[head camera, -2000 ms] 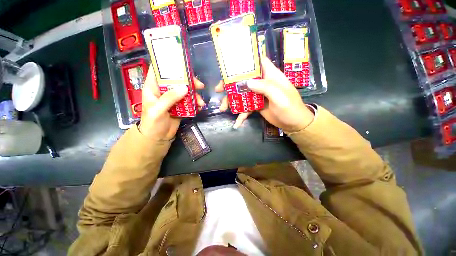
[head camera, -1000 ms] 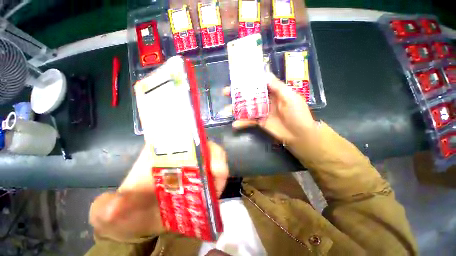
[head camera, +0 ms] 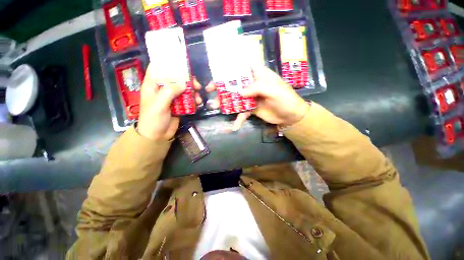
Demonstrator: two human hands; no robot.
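My left hand (head camera: 160, 104) holds a red keypad phone (head camera: 170, 56) upright over the tray, its screen glaring white, my thumb on its keypad. My right hand (head camera: 277, 96) holds a second keypad phone (head camera: 224, 56) beside it, screen also white, thumb at its upper keys. The two phones are apart. Below them lies the clear blister tray (head camera: 318, 76) with yellow-framed phones (head camera: 293, 51) face up and red phone backs (head camera: 130, 84) at its left end. A dark phone battery (head camera: 193, 143) lies on the bench edge; another battery (head camera: 271, 134) is partly hidden by my right wrist.
A red marker-like stick (head camera: 87, 71) and a black flat case (head camera: 55, 96) lie left of the tray. A white disc (head camera: 22, 90) and a pale cup (head camera: 16, 141) stand at the far left. A side blister tray (head camera: 430, 84) with red phones is at the right.
My left hand has moved its phone from close to the camera back over the tray, beside the other phone. The view has shifted; the fan is out of view and the left battery shows again.
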